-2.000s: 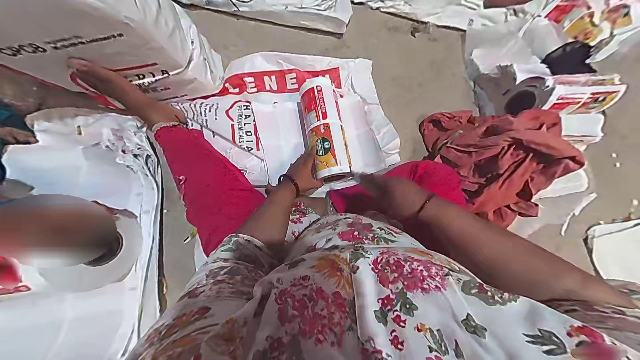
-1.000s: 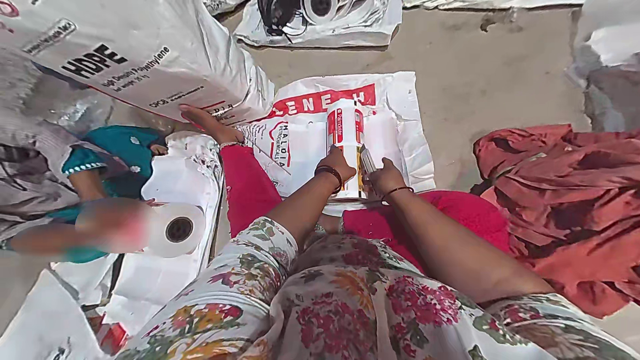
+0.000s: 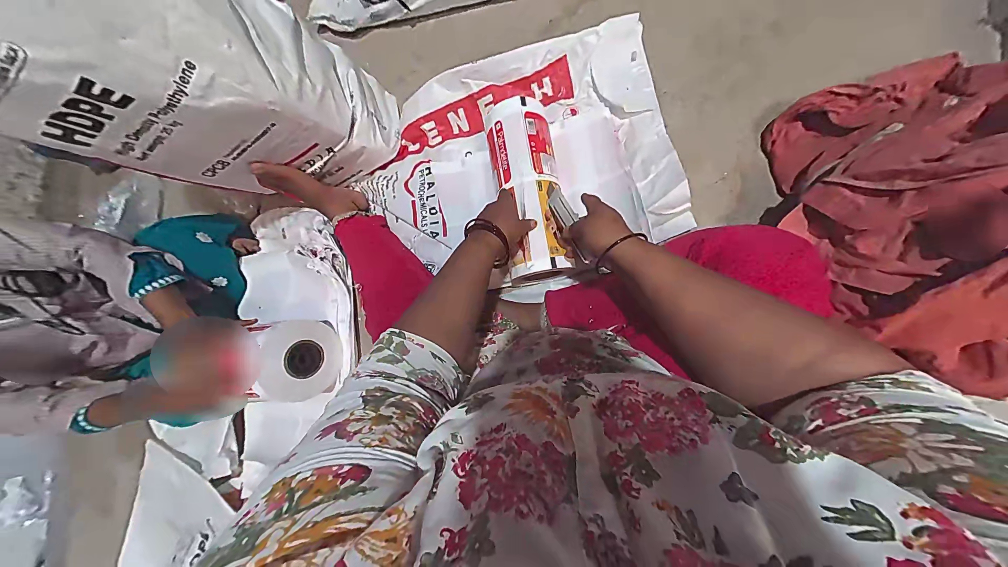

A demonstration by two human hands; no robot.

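A roll of printed plastic film (image 3: 521, 157), red, white and yellow, lies lengthwise on a flattened white woven sack (image 3: 661, 150) between my knees. My left hand (image 3: 506, 224) rests against the roll's left side, its fingers and thumb around the near half. In my right hand (image 3: 596, 228) is a flat greyish object (image 3: 561, 211), perhaps a blade or a folded strip; its kind is unclear. It is held close against the roll's right side. The near end of the roll shows its hollow core.
A full white HDPE sack (image 3: 197, 87) stands at the upper left, by my bare foot (image 3: 307, 189). Another person (image 3: 87, 315) sits at the left near a white film roll (image 3: 303, 358) with a dark core. A crumpled reddish cloth (image 3: 906, 181) lies on the ground at the right.
My right hand, blurred above my knee two seconds ago, is now beside the roll with the greyish object. My left hand stays on the roll. The view has shifted toward the left.
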